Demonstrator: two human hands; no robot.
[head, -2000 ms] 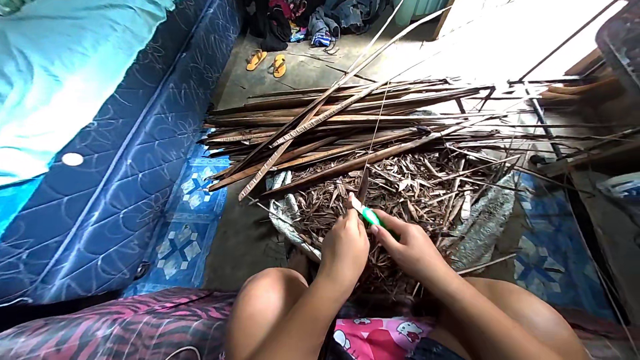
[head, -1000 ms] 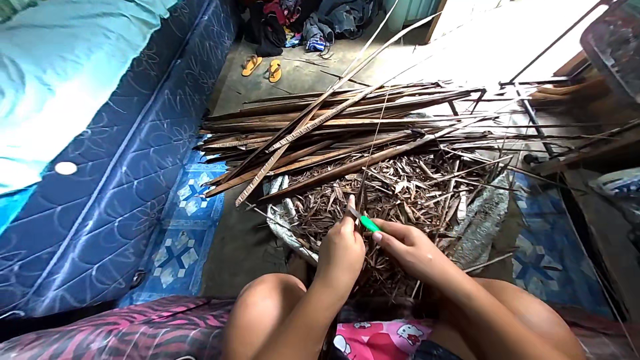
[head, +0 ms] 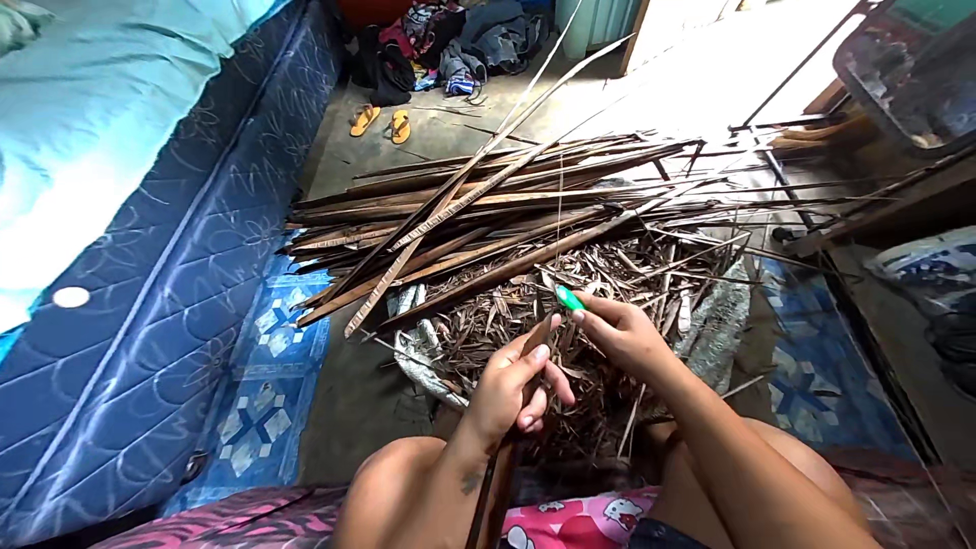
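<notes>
My left hand [head: 518, 381] grips a long brown dried palm leaflet [head: 499, 480], whose tip stands up past the thumb while the rest runs down beside the forearm. Close to its right, my right hand [head: 618, 328] pinches a small green-handled tool [head: 568, 297], seemingly a knife; its blade is hard to make out. A thin pale strand [head: 560, 191] rises just beyond the green handle. Both hands are above a heap of dry leaf scraps [head: 488, 313] on a whitish woven sack [head: 713, 328]. Behind the heap lie many long dried leaflets [head: 457, 191], crossing one another.
A blue mattress [head: 168, 229] stands along the left side. Yellow slippers [head: 399, 126] and a pile of clothes [head: 457, 46] lie on the floor farther back. To the right are a metal rod [head: 785, 179] and a clear plastic container [head: 907, 84].
The left hand has turned and its fingers have loosened around the leaflet, which now shows along the forearm. The green handle is more upright, a little apart from the left hand.
</notes>
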